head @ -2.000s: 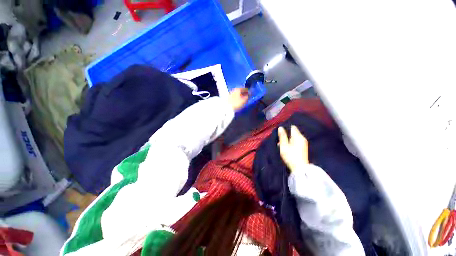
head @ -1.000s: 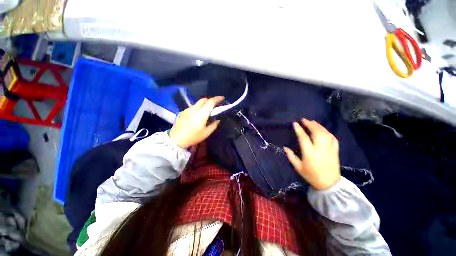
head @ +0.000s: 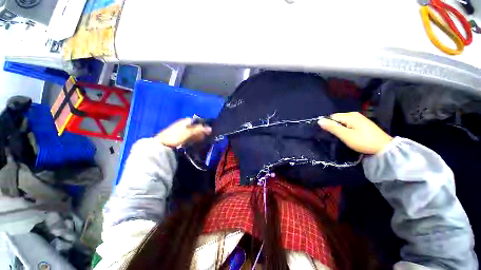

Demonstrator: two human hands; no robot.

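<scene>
A dark navy garment panel (head: 285, 105) lies over my lap below the table edge. Its two raw edges show frayed white threads. My right hand (head: 358, 132) pinches the upper frayed edge at its right end. My left hand (head: 187, 133) is at the left, its fingers closed on a narrow dark strip with a pale edge (head: 196, 161) that hangs below it. The strip's far end is hidden, and I cannot tell whether it joins the panel.
The white table (head: 253, 31) runs across the top, with red and yellow scissors (head: 448, 26) at its right. A blue crate (head: 158, 105) stands left of my lap. A red plastic stool (head: 103, 108) is further left. Dark cloth (head: 432, 179) lies at the right.
The view has turned from the crate side towards the table. The panel is now spread flatter, its frayed edge drawn across. My right hand has closed on that edge; my left hand has moved left.
</scene>
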